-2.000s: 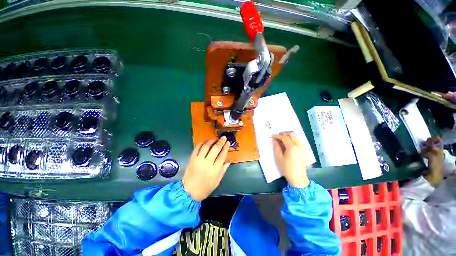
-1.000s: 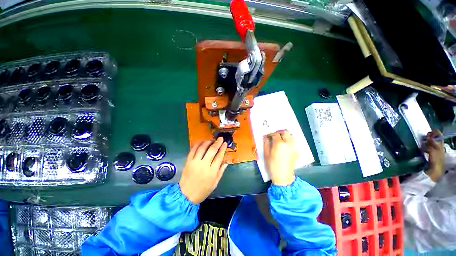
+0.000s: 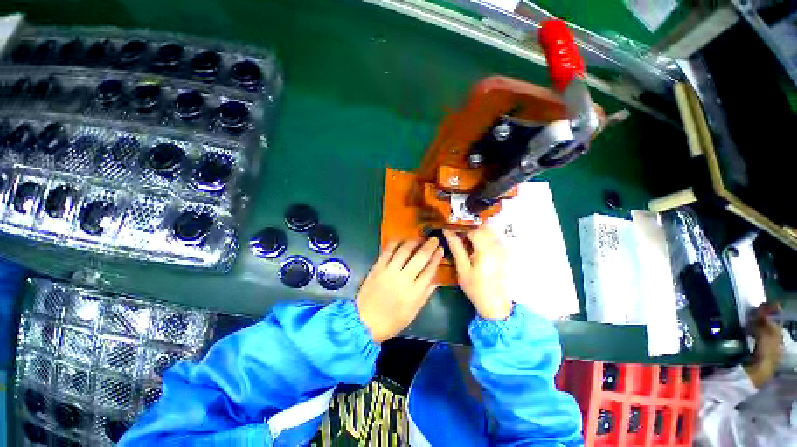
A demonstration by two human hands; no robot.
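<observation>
The press fixture has an orange-brown upright plate [image 3: 498, 96], a flat orange base [image 3: 399, 205] and a silver toggle lever with a red grip [image 3: 562, 54], which points up. A black part [image 3: 442, 246] sits in the nest below the press head. My left hand [image 3: 398, 286] rests on the base with its fingertips at the left side of the black part. My right hand [image 3: 481, 269] has its fingertips at the part's right side. Whether it holds a tiny piece cannot be seen. The white paper [image 3: 544, 253] lies right of the fixture.
Several black round housings [image 3: 301, 217] lie left of the fixture. A clear blister tray [image 3: 249, 175] is farther left, another [image 3: 96, 345] below the bench edge. A white box [image 3: 609, 271] and strip [image 3: 657, 292] stand right. A red crate [image 3: 622, 403] is lower right. Another person's hand [image 3: 766, 345] is far right.
My right hand has moved left from the white paper to the nest, beside my left fingertips. The camera view has turned and shifted, so the fixture appears farther right and tilted.
</observation>
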